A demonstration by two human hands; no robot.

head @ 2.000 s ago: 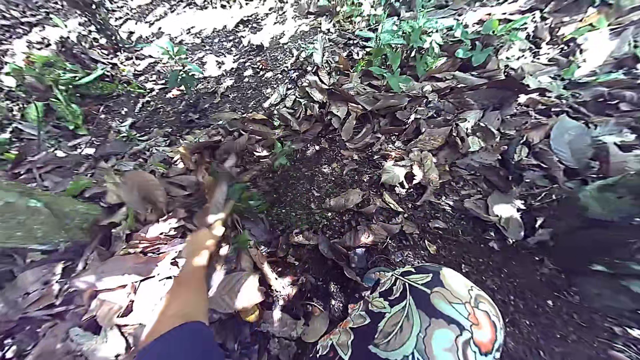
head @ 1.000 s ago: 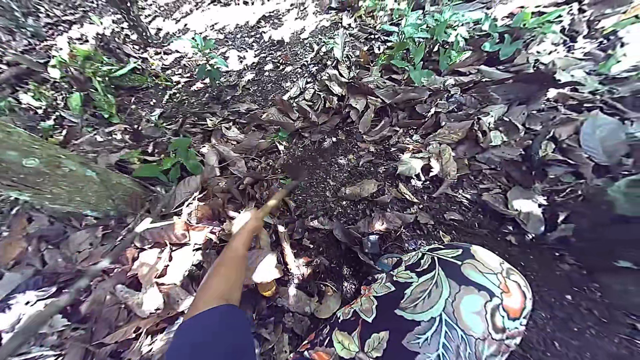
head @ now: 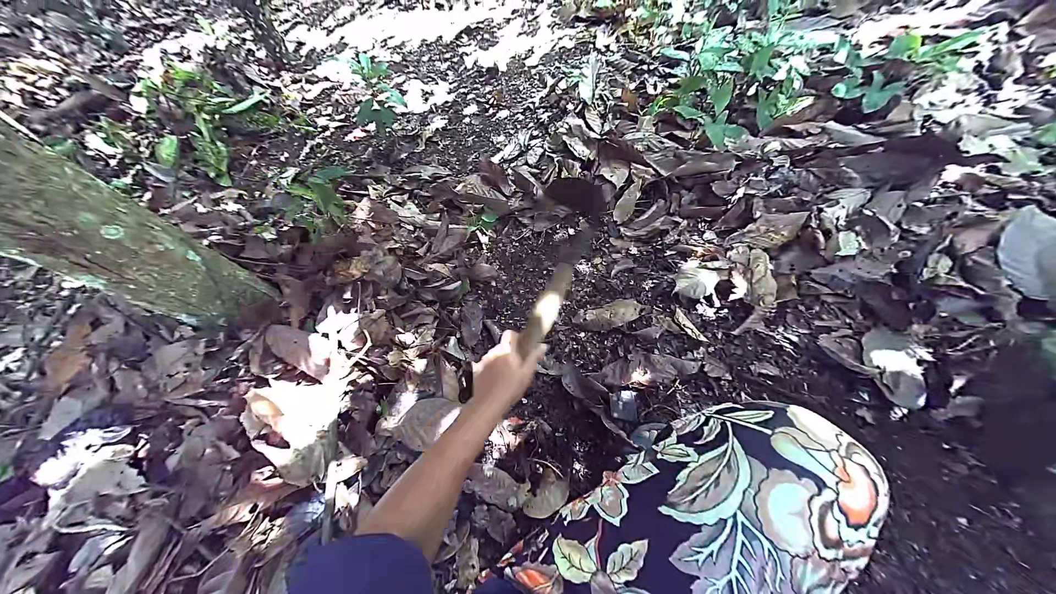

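Observation:
My left hand (head: 505,370), below a dark blue sleeve, is closed around the wooden handle of a hand tool (head: 549,307). The handle slants up and to the right, away from me, and its far end runs into a dark, blurred, rounded head (head: 576,198). That head is over dark soil and dry leaves; its exact shape and whether it touches the ground cannot be told. A patch of bare soil (head: 528,268) lies beside the handle. My right hand is not in view.
A mossy tree trunk (head: 124,235) leans in from the left. My knee in floral cloth (head: 742,503) fills the lower right. Dry leaf litter (head: 355,412) covers much of the ground, with green seedlings (head: 742,74) at the top and a thin stick (head: 330,478) near my sleeve.
My left hand has moved with the tool, and the tool's head now reaches farther up and right over the leaves. The view has shifted, bringing more of the trunk in.

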